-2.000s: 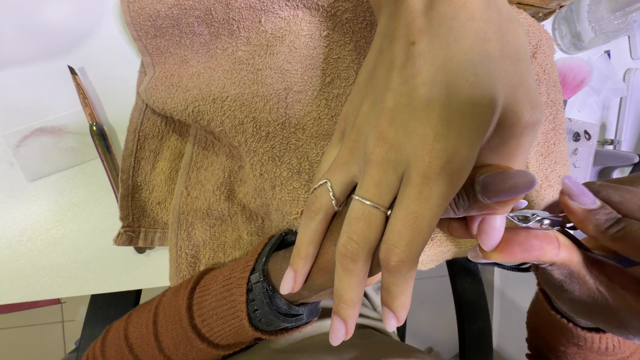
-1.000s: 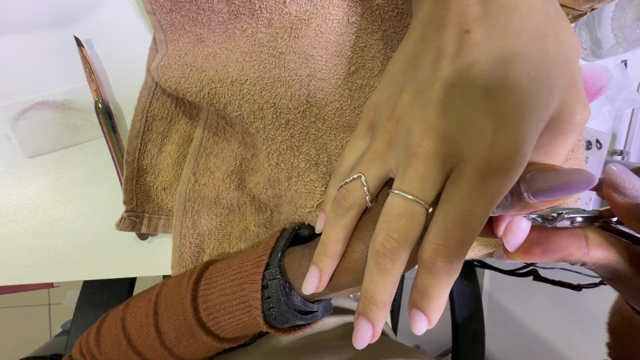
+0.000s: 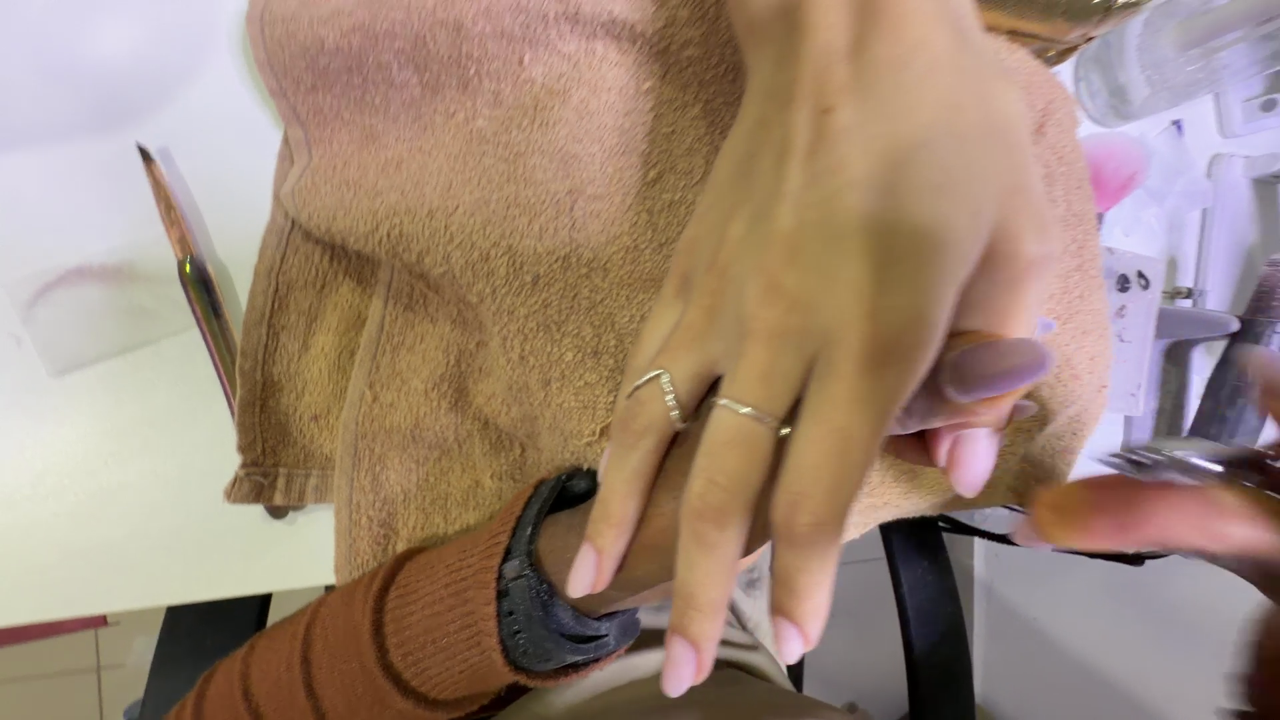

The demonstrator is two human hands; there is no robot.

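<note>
Another person's hand (image 3: pixel 840 260), wearing two thin rings, lies palm down with its fingers pointing towards me. Beneath it reaches my left hand (image 3: pixel 930 400), in a rust knitted sleeve with a black wristwatch (image 3: pixel 550 590); its fingers grip that person's thumb (image 3: pixel 972 458), and part of my hand is hidden. At the right edge my right hand (image 3: pixel 1160 520) is blurred and partly out of view. It holds metal nippers (image 3: pixel 1180 460), their tip apart from the thumb. A tan towel (image 3: pixel 480 250) is spread under the other person's hand.
On the white table (image 3: pixel 100 500) at left are a slim brush (image 3: pixel 195 280) and a clear smeared sheet (image 3: pixel 100 310). A clear container (image 3: pixel 1150 60), a pink item (image 3: pixel 1112 170) and a grey metallic tool (image 3: pixel 1240 370) are at right. A black chair part (image 3: pixel 930 620) stands below.
My right hand and the nippers have moved right, away from the other person's thumb, where the tip was earlier. My left hand keeps its grip.
</note>
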